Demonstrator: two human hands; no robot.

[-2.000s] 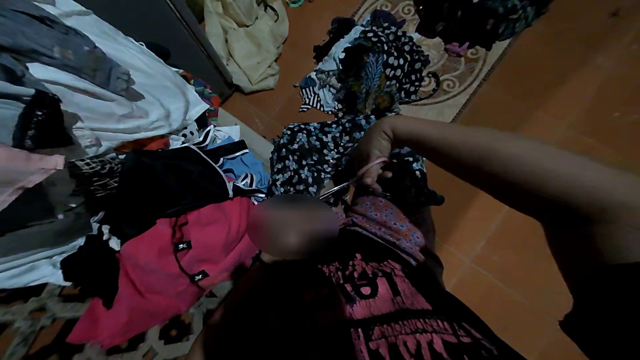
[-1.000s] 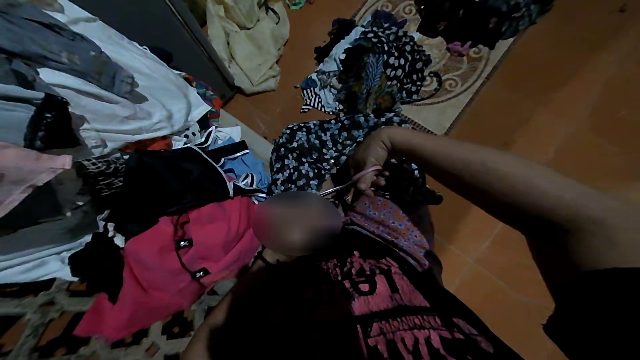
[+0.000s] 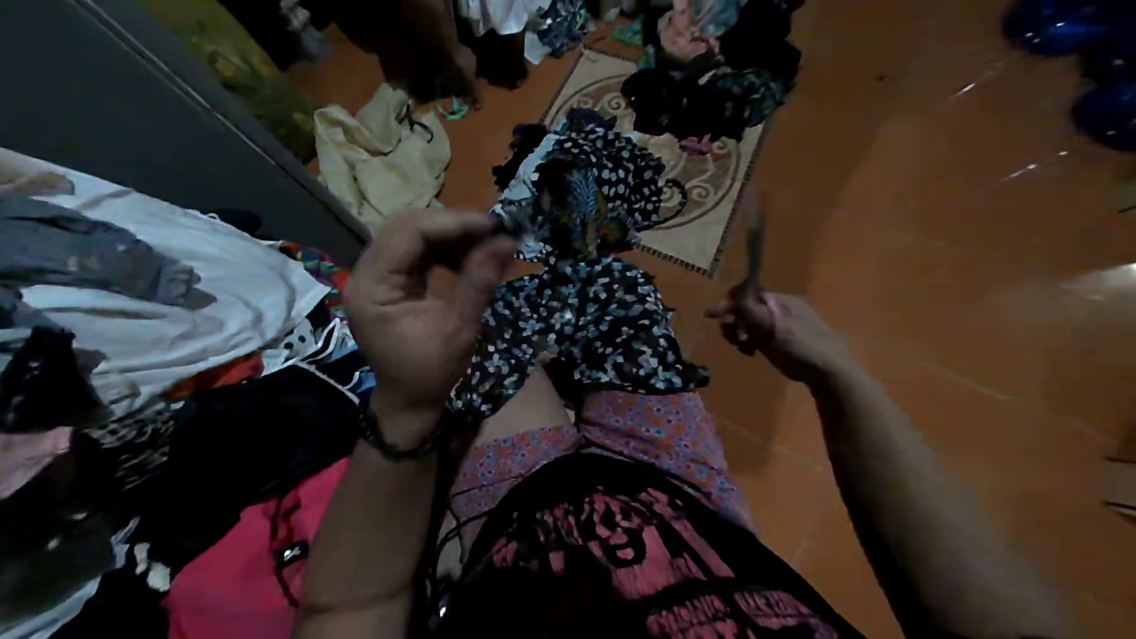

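Observation:
My left hand is raised over the edge of the clothes pile, thumb and index finger pinched on a small dark scrap that is blurred. Out to the right, above the tiled floor, my right hand grips a pair of scissors whose blades point away from me. Black floral fabric lies across my thighs, over the patterned shorts. Beyond it, a heap of dotted and dark fabric rests partly on a fringed beige rug.
On the left are piled white cloth, black cloth and a pink garment, beside a grey panel. A cream cloth lies on the floor. Another person's leg is at the top, and dark blue shiny objects at the upper right.
Both hands have come apart: the right hand has moved out to the right with the scissors, and the left hand has risen into plain sight. The view has shifted.

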